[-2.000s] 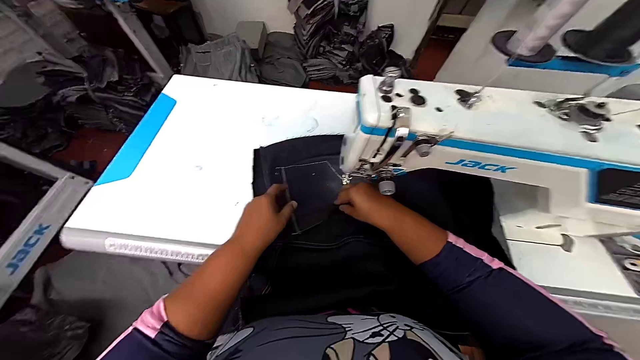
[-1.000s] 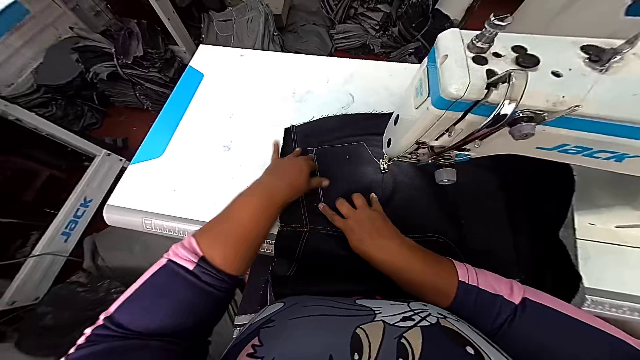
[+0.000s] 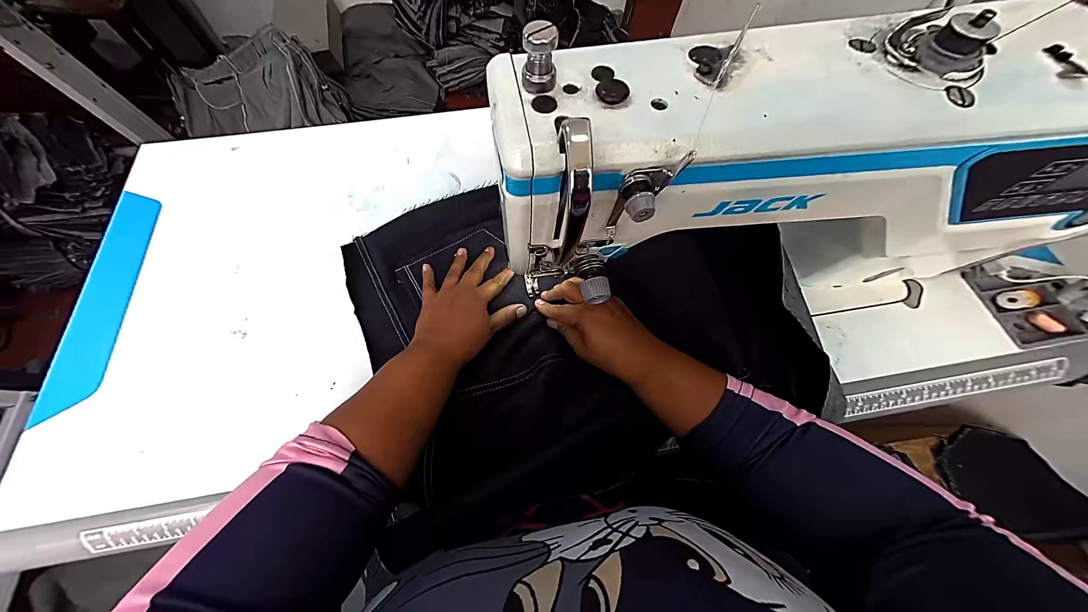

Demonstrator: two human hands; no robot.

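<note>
Dark denim fabric [image 3: 510, 374] with pale stitch lines lies under the head of a Jack sewing machine [image 3: 722, 161]. A patch pocket [image 3: 450, 255] is outlined on it by stitching. My left hand [image 3: 459, 314] rests flat on the denim across the pocket, fingers spread, left of the presser foot [image 3: 534, 285]. My right hand [image 3: 599, 327] is close by the foot on its right side, fingertips bent down on the cloth; the thread tension knob partly covers the fingers. Whether they pinch the fabric cannot be told. The needle tip is hidden.
The white machine table [image 3: 238, 323] has a blue corner strip and a ruler [image 3: 144, 531] along its front edge. Piles of grey garments [image 3: 263, 85] stand behind it. A small parts tray [image 3: 1028, 302] with bobbins sits at the right. Dark fabric pieces [image 3: 1011, 484] lie below right.
My left hand has come onto the pocket beside the foot, and my right hand has moved right, up to the foot. The pocket is turned and shifted left of the needle.
</note>
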